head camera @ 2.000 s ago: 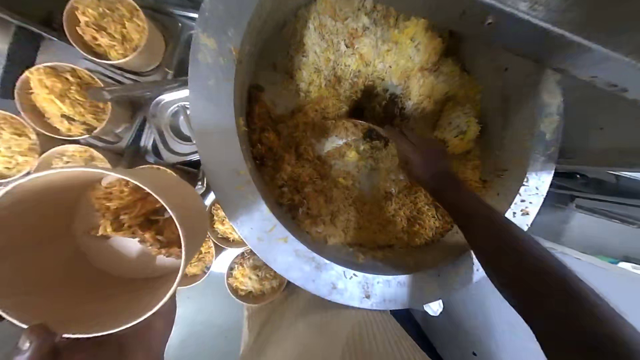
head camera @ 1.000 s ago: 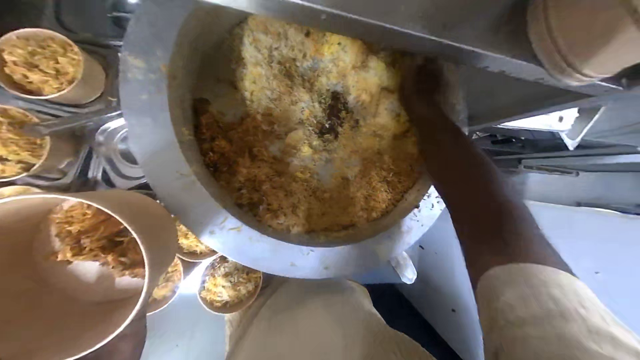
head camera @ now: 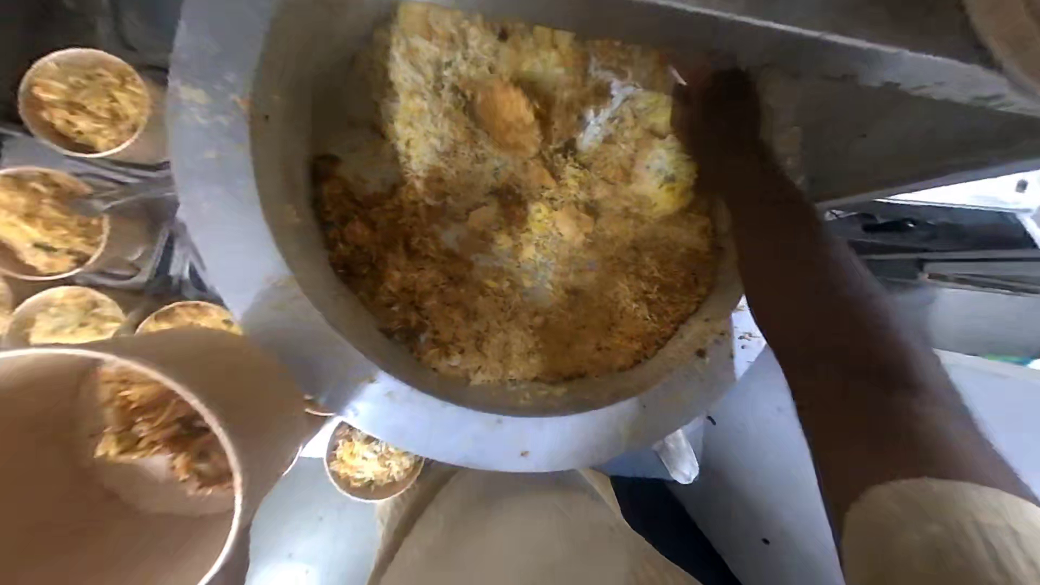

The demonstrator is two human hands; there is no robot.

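A large metal pot with a wide flat rim holds layered rice, white and yellow toward the back, brown-orange nearer me. My right hand is inside the pot at its far right, by the rice; it is dark and blurred, and whether it holds something cannot be made out. At lower left, a big paper tub is tilted with its mouth toward me, some orange-brown rice inside. My left hand supports this tub from beneath and is nearly all hidden by it.
Round paper tubs of rice stand left of the pot, among them one at upper left and one below it. Another small tub sits under the near rim. A metal ledge overhangs the pot's right side.
My right hand has moved from the pot's middle to its far right side. The rice tub is still in my left hand. The view has shifted.
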